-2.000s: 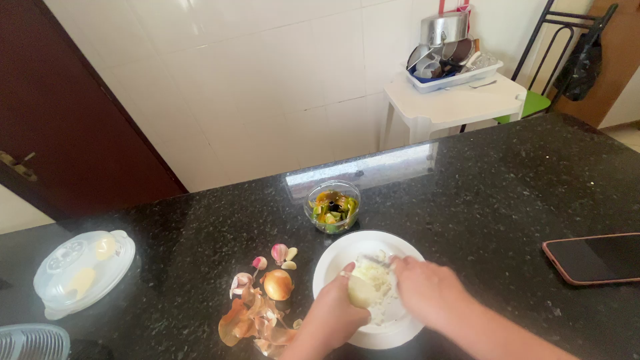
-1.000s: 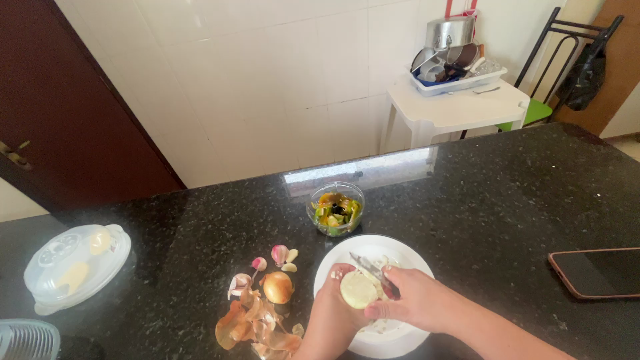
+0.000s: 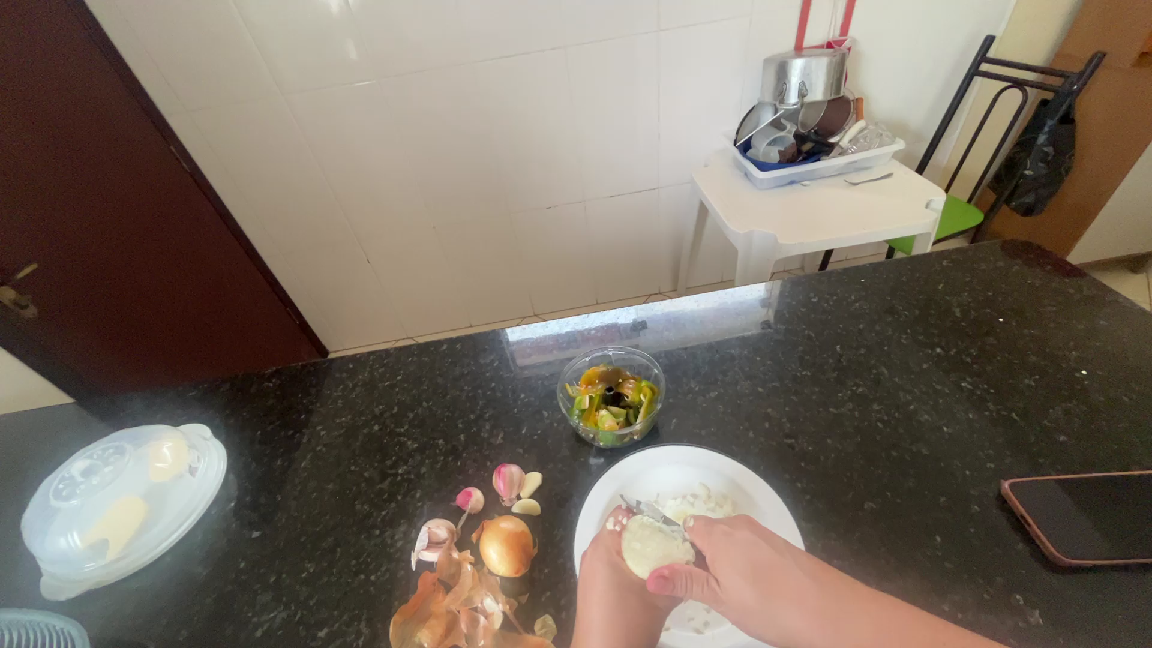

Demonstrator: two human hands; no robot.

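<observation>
My left hand (image 3: pixel 616 580) holds a peeled, cut onion (image 3: pixel 655 546) over a white plate (image 3: pixel 601 495). In my right hand (image 3: pixel 756 567) is a small knife (image 3: pixel 652 513), its blade lying across the top of the onion; its handle is hidden in my fingers. Chopped onion bits (image 3: pixel 697 502) lie on the plate beneath. Left of the plate are an unpeeled onion (image 3: pixel 506 545), garlic cloves (image 3: pixel 508 481) and dry onion skins (image 3: pixel 450 603). Beyond the plate stands a clear bowl (image 3: pixel 612 432) with cut green and yellow pieces in it.
A lidded translucent container (image 3: pixel 121 504) sits at the left of the dark stone counter (image 3: pixel 864 387), with a ribbed plastic item (image 3: pixel 40 628) below it. A phone (image 3: pixel 1084 519) lies at the right. Behind the counter, a white table (image 3: pixel 810 211) bears a dish rack (image 3: pixel 819 166) near a chair (image 3: pixel 958 216).
Two seconds ago the knife was lower against the onion over the plate; the cut face of the onion has since turned up toward the camera. Both hands keep their hold.
</observation>
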